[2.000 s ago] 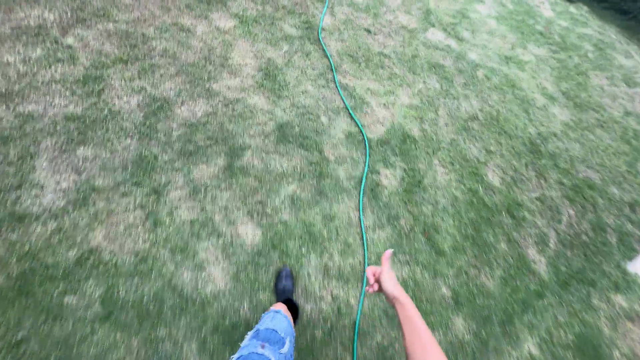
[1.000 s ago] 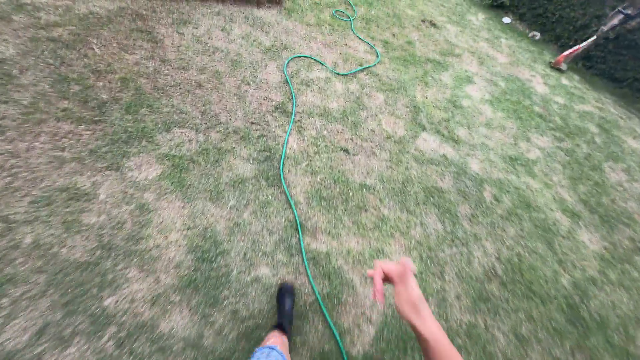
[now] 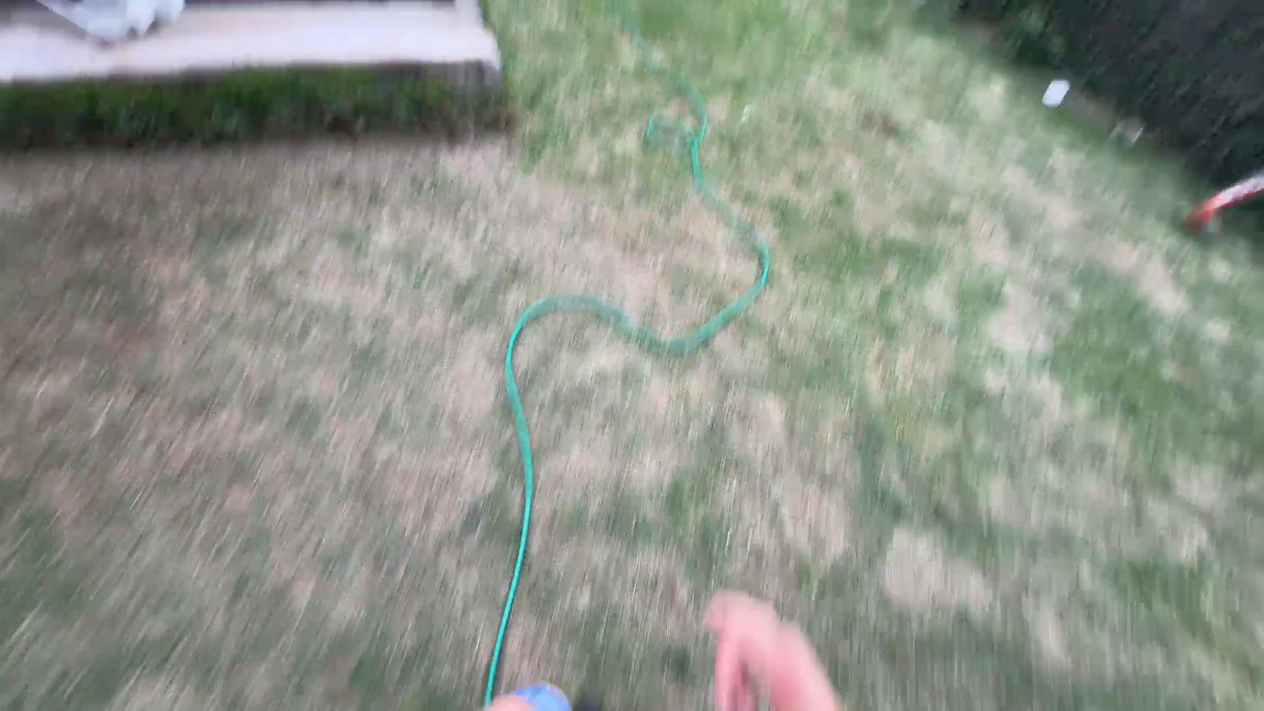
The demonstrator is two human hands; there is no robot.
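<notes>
My right hand (image 3: pixel 765 652) hangs at the bottom, right of centre, blurred, over the grass. It touches nothing that I can see, and its fingers point downward. To its left a green garden hose (image 3: pixel 525 454) lies on the lawn, running up from the bottom edge, bending right in a wide curve and making a small loop farther off. My left hand is out of view. A bit of blue denim (image 3: pixel 541 697) and some bare skin show at the bottom edge.
Patchy lawn (image 3: pixel 296 444) surrounds the hose. A pale raised slab (image 3: pixel 296 39) with a dark, grassy side stands at the upper left. At the right are a dark hedge (image 3: pixel 1165 69), a small white object (image 3: pixel 1056 93) and the end of an orange-red tool (image 3: pixel 1224 200).
The view has moved forward over the lawn, along the hose. The raised slab has come into sight at the upper left. My right thumb was raised two seconds ago; now the fingers hang down.
</notes>
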